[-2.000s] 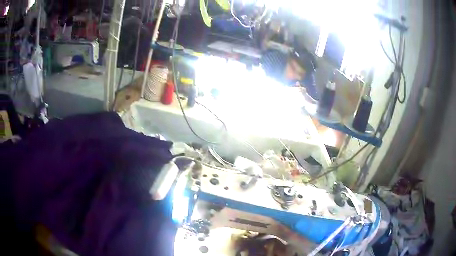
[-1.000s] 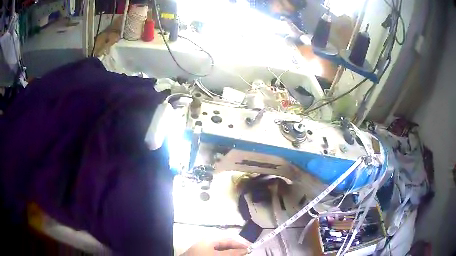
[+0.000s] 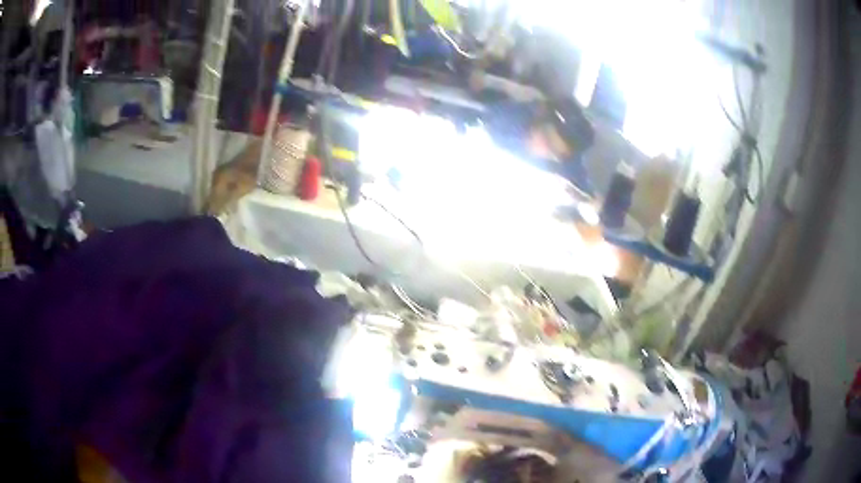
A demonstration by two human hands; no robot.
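The dark purple cloth (image 3: 179, 358) lies in a large heap left of the sewing machine and fills the lower left of the head view. The white machine head with a blue stripe (image 3: 557, 415) runs across the lower middle, blurred. The machine lamp (image 3: 378, 401) glares at its left end and hides the needle area. A small yellow patch (image 3: 94, 464) shows at the bottom edge under the cloth. Neither of my hands is in the picture.
Behind the machine is a white trough (image 3: 312, 231) with scraps at its near side. A red thread cone (image 3: 310, 178) and a beige cone (image 3: 285, 158) stand on it. Dark cones (image 3: 682, 223) stand on a blue rack at right. White crumpled cloth (image 3: 769, 415) lies at far right.
The view has tilted up since one second ago. The hand on the measuring tape, the accessory box and the table under the machine arm have left the picture.
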